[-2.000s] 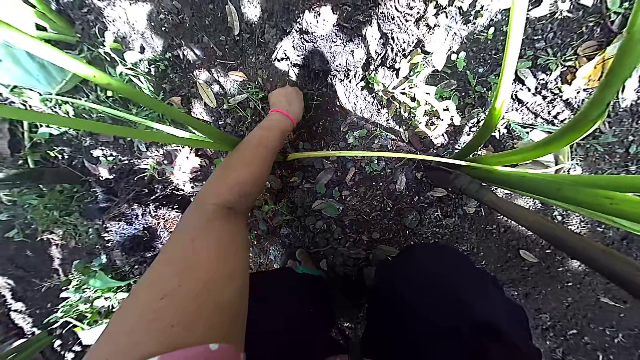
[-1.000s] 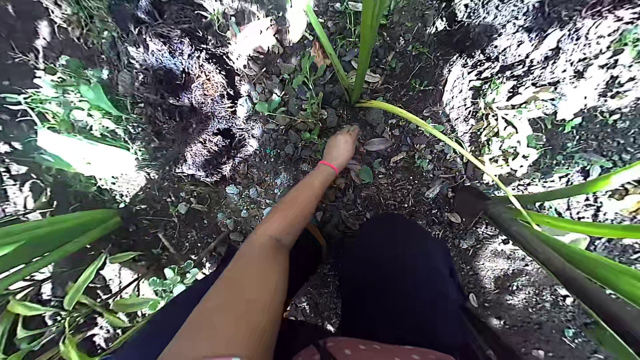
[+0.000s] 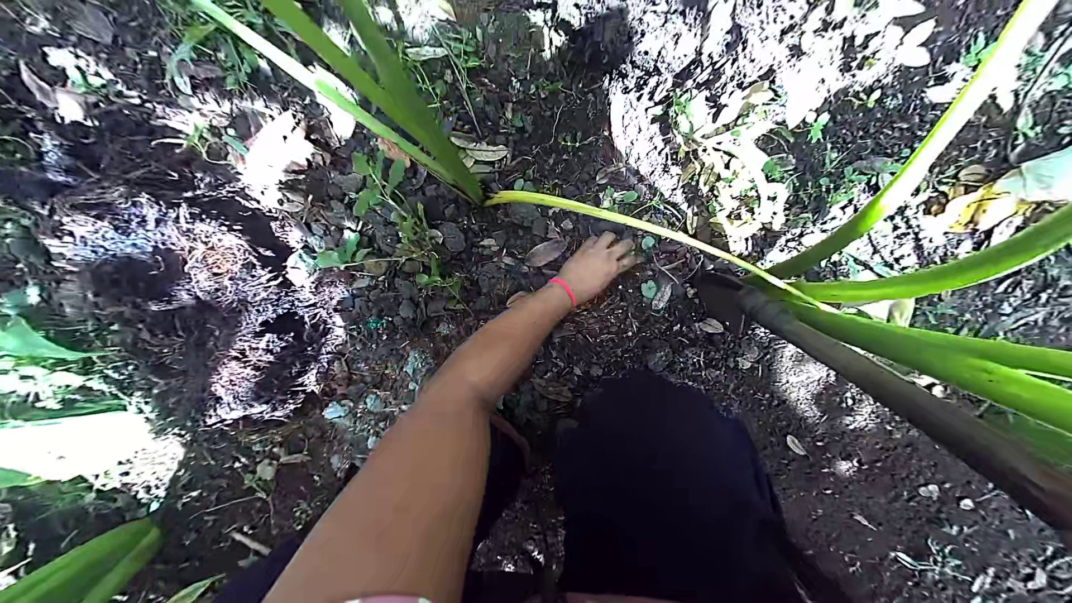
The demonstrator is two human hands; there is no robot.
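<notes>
My left hand (image 3: 596, 266), with a pink band (image 3: 564, 291) at its wrist, reaches palm down to the dark soil among small stones and dry leaves. Its fingers are somewhat spread, and I see nothing held; what lies under the palm is hidden. Just beyond the fingertips a yellowish leaf stalk (image 3: 628, 221) arches between two plants. To the right, a long-handled tool with a dark metal head (image 3: 720, 293) rests near the base of green stalks (image 3: 913, 335). My right hand is out of view.
Thick green stalks (image 3: 402, 100) rise at the upper left. Low weeds (image 3: 410, 230) grow left of my hand, beside a fibrous mound (image 3: 226, 293). The tool's handle (image 3: 904, 394) slants to the lower right. My knee in dark cloth (image 3: 662, 486) is at the bottom.
The view has shifted. My left hand, closed-looking two seconds ago near the left plant's base, is now on the soil between the plants, with its fingers more extended.
</notes>
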